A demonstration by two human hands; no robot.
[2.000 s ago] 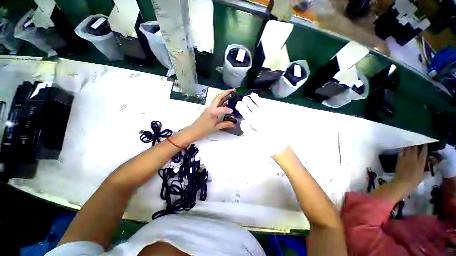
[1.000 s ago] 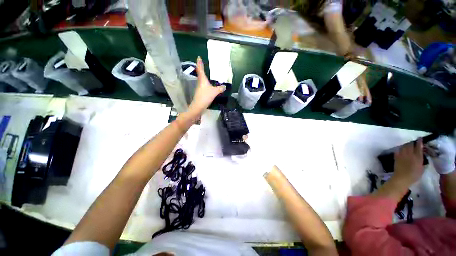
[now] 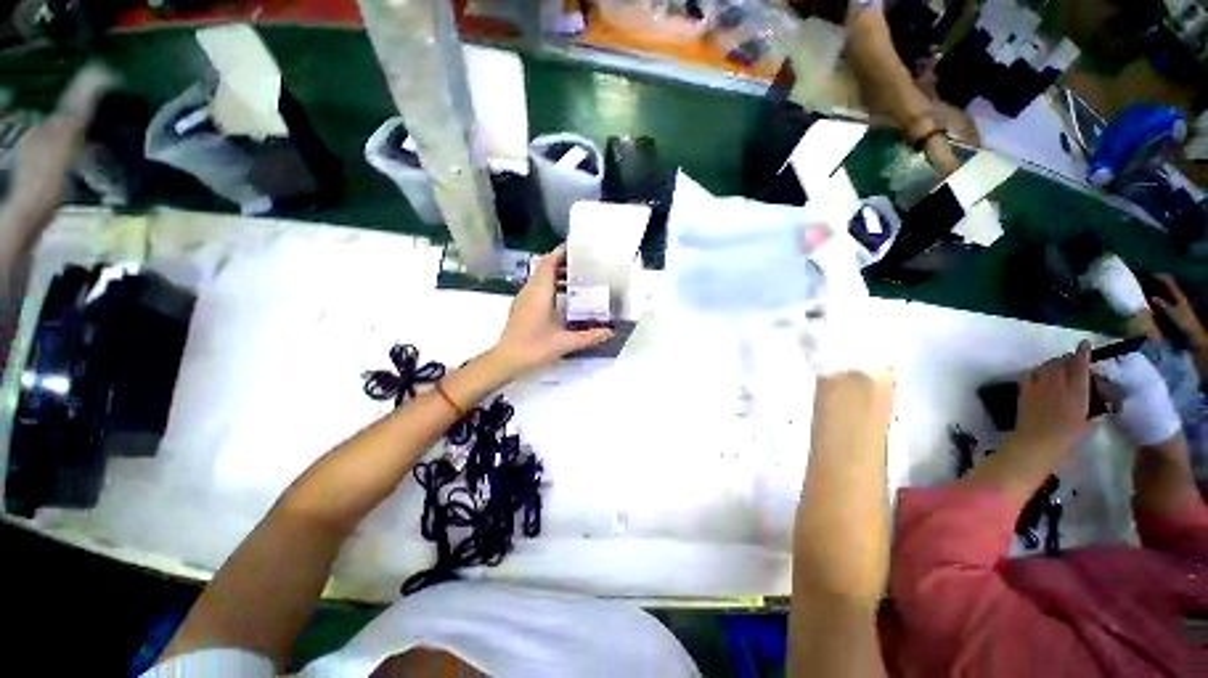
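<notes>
My bare left hand, with a red string bracelet, holds a black box whose pale flap stands up with a small printed label at its base. My white-gloved right hand is blurred and washed out; it holds a pale, bluish bag or sheet by its right side, to the right of the box. Its fingers are hard to make out. A heap of black cables lies on the white bench left of centre, with one tied cable bundle just above it.
Wrapped devices and black boxes with raised flaps stand on the green belt. A metal post rises ahead. Glossy black pieces lie far left. A red-sleeved neighbour works at right; other people's arms reach in.
My left hand has come back from the belt to the bench's back edge, with a box in it. My right hand has moved up and right, with the pale bag or sheet now showing.
</notes>
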